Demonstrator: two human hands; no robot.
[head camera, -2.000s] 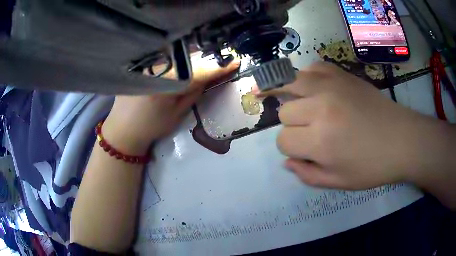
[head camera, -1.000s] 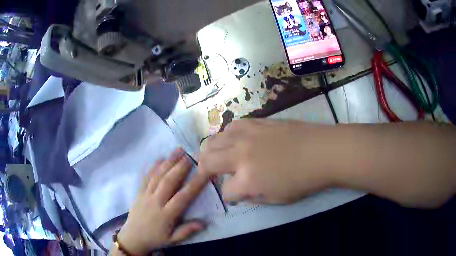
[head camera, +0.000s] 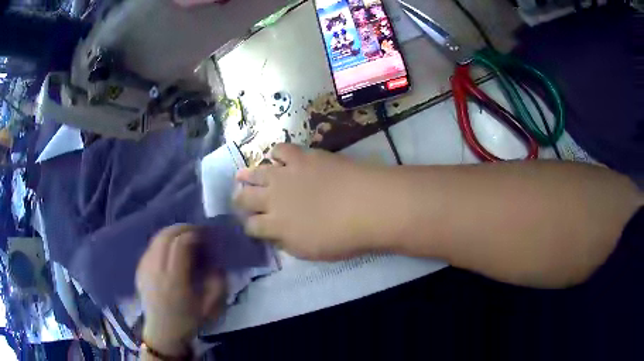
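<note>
A dark purple-grey garment panel (head camera: 134, 183) lies left of centre, below the sewing machine head, with part of its pale reverse (head camera: 217, 185) showing beside my right hand. My left hand (head camera: 173, 282) is blurred at the lower left, fingers curled on the folded dark fabric near the table's front edge. My right hand (head camera: 303, 204) rests at the panel's right edge, fingers bent down; whether it grips the cloth is hidden. The machine head (head camera: 134, 106) is at the upper left, and the panel reaches up close to it.
A lit smartphone (head camera: 362, 53) lies beyond my right hand, its black cable (head camera: 390, 134) running towards me. Scissors with a red and a green handle (head camera: 526, 106) lie to its right. The worn bed plate (head camera: 258, 77) is behind. The white table (head camera: 311, 282) has ruler marks along its front.
The panel's dark face now shows where mostly pale reverse lay. My left hand has moved left and its fingers have curled; my right hand has moved left in view. The whole view has shifted.
</note>
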